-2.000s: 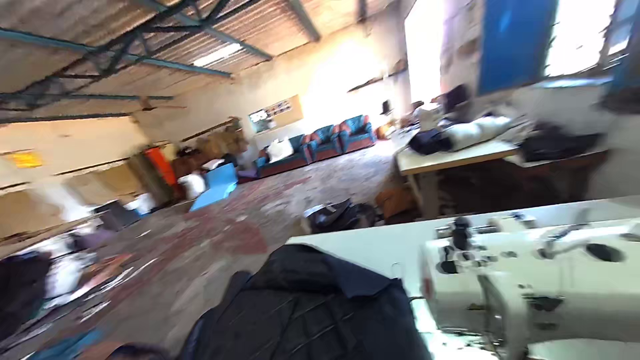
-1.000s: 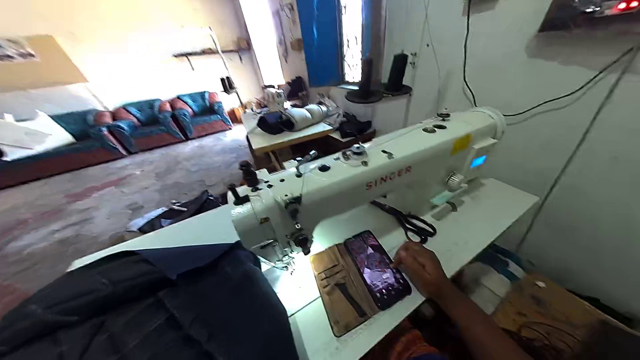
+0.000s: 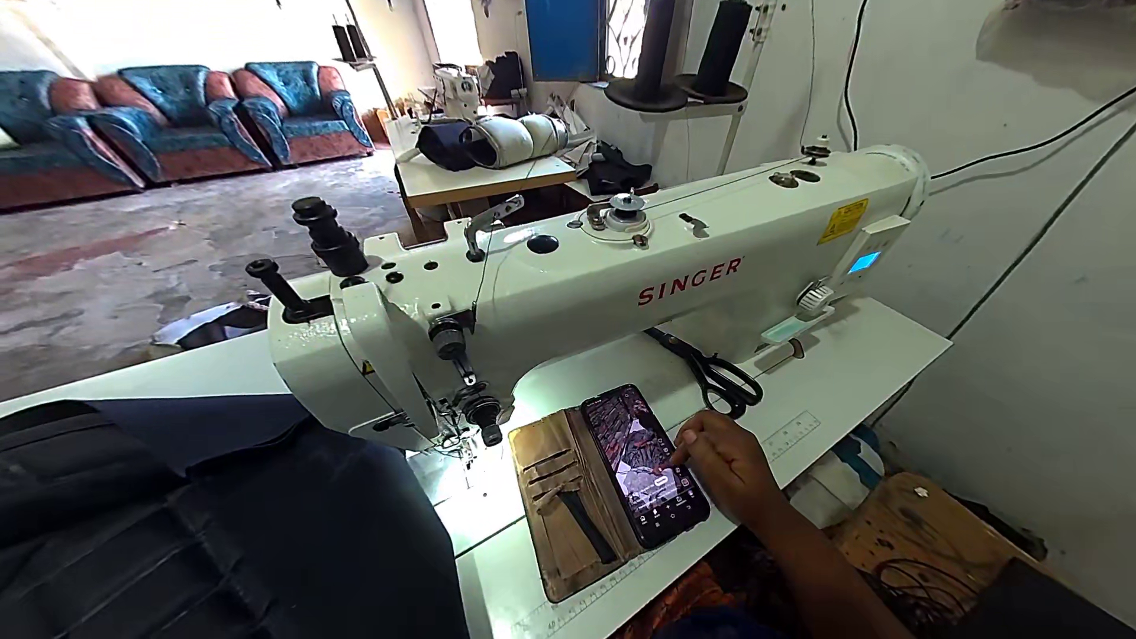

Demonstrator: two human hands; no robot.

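My right hand (image 3: 723, 463) is over the right edge of a lit smartphone (image 3: 643, 466), a finger at its screen and the other fingers curled. The phone lies in an opened brown wallet case (image 3: 568, 506) on the white sewing table. Behind it stands a white Singer sewing machine (image 3: 577, 284), its lamp shining on the needle area. Black-handled scissors (image 3: 728, 382) lie beneath the machine arm, beyond my hand. Dark quilted fabric (image 3: 222, 532) covers the table's left part, close to the needle. My left hand is out of the frame.
Two black thread cones (image 3: 723, 53) stand behind the machine. Farther back, a second table (image 3: 497, 182) bears rolled material and another sewing machine. Blue and reddish armchairs (image 3: 297, 115) line the far wall. Cables lie on a brown board (image 3: 923, 541) at lower right.
The view has swung right and come closer to the machine. My right hand, beside the phone one second ago, now has a finger at the screen.
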